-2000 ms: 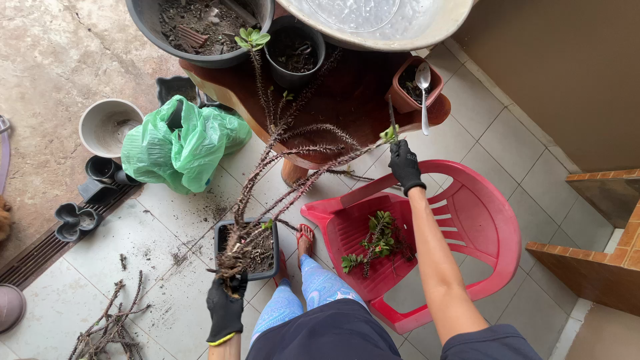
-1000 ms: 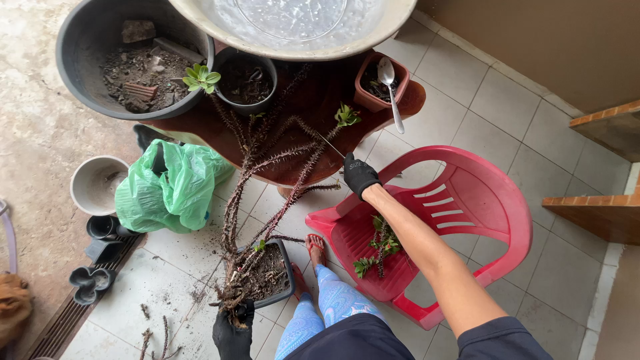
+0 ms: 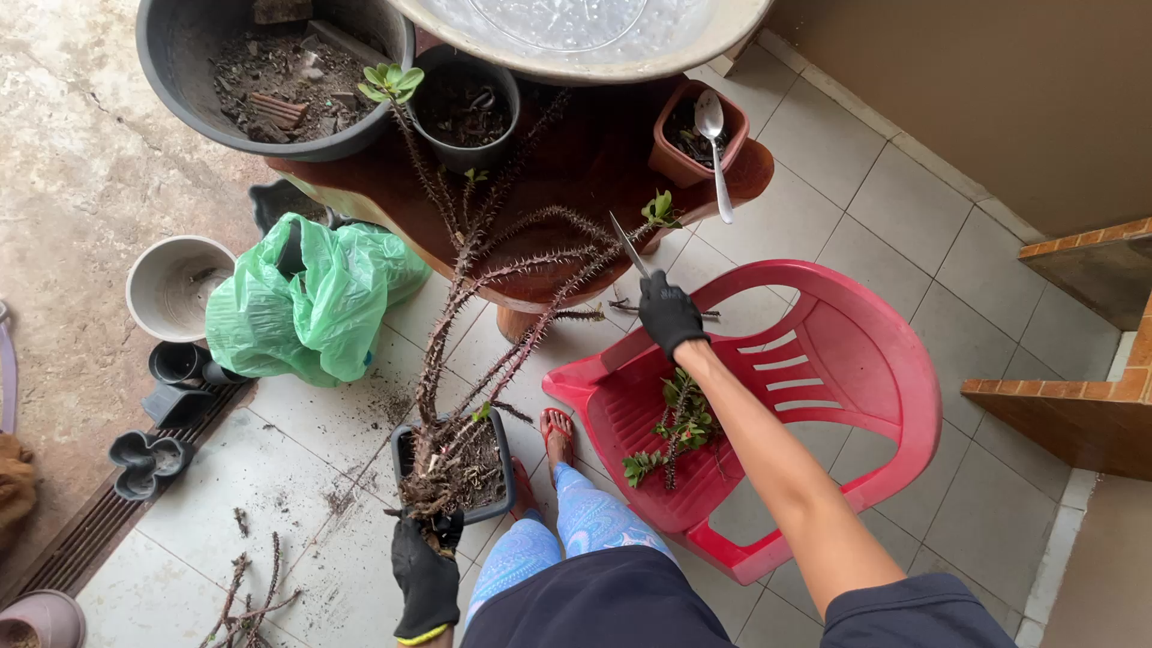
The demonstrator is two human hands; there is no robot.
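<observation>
My left hand (image 3: 425, 571), in a black glove, grips the root end of a long thorny plant (image 3: 463, 288) with bare spiny stems and a few leafy tips. The roots lie over the near edge of a dark rectangular pot of soil (image 3: 486, 468). In my right hand (image 3: 670, 315), also gloved in black, is a knife (image 3: 628, 245), its blade beside a spiny stem below a leafy tip (image 3: 661, 209). Leafy cuttings (image 3: 681, 418) lie on the seat of a red plastic chair (image 3: 846, 351) under my right forearm.
A wooden table (image 3: 576, 162) holds a large grey pot (image 3: 270, 148), a small dark pot (image 3: 463, 160), a wide basin (image 3: 594, 67) and a terracotta-coloured pot (image 3: 675, 166) with a spoon (image 3: 720, 171). A green plastic bag (image 3: 310, 315), empty pots and cut thorny stems (image 3: 247, 603) are on the floor.
My right hand has moved off the leafy tip it was beside two seconds ago, and the knife now shows clearly against the stems. My left hand stays at the roots.
</observation>
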